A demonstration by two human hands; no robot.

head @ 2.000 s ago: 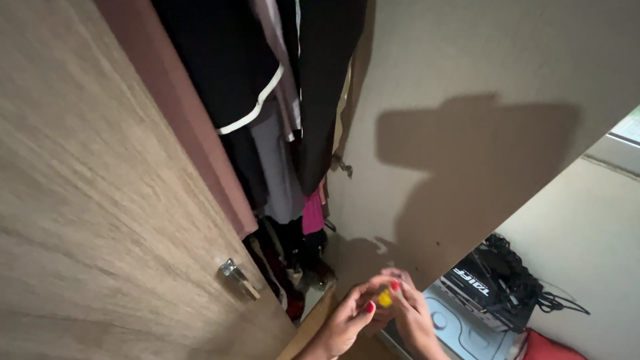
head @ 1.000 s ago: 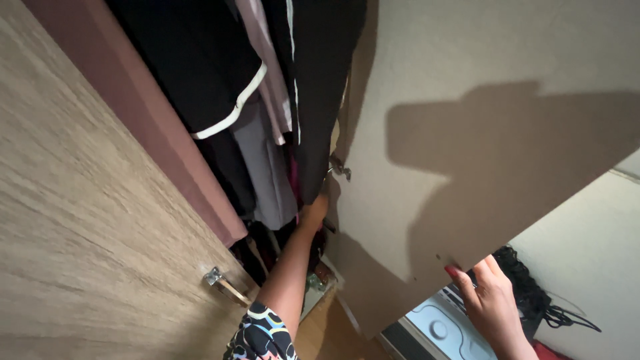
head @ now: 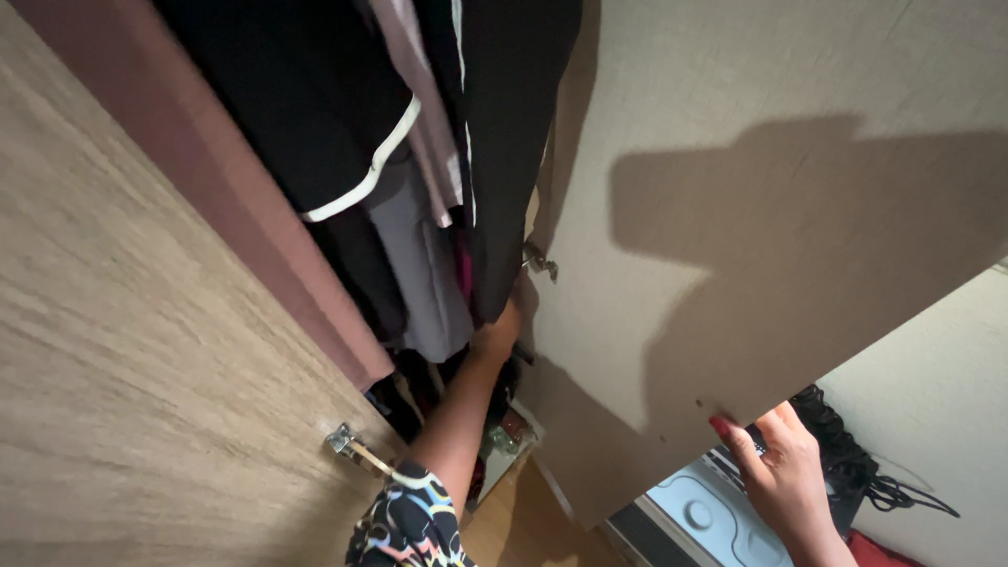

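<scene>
My left hand (head: 501,329) reaches into the wardrobe at the lower end of a long black garment (head: 512,157); its fingers are mostly hidden behind the cloth, so its hold cannot be seen. The thumb of my right hand (head: 776,445) rests on the inner face of the open wardrobe door (head: 709,315) near its edge, with the fingers around the far side. Beside the black garment hang a grey garment (head: 425,276), a pale pink one (head: 421,102), a black one with white trim (head: 299,94) and a dusty pink one (head: 228,197).
A wood-grain door (head: 157,331) with a metal handle (head: 362,450) stands at the left. A metal hinge (head: 540,261) sits on the right door. Beyond that door are a light blue plastic lid (head: 709,512), black cables (head: 846,449) and a red item (head: 878,551). Glass items (head: 508,435) lie low inside.
Two seconds ago both hands were together around a small yellow thing. Since then my left hand has moved into the wardrobe and my right hand to the door's edge. The yellow thing is out of sight.
</scene>
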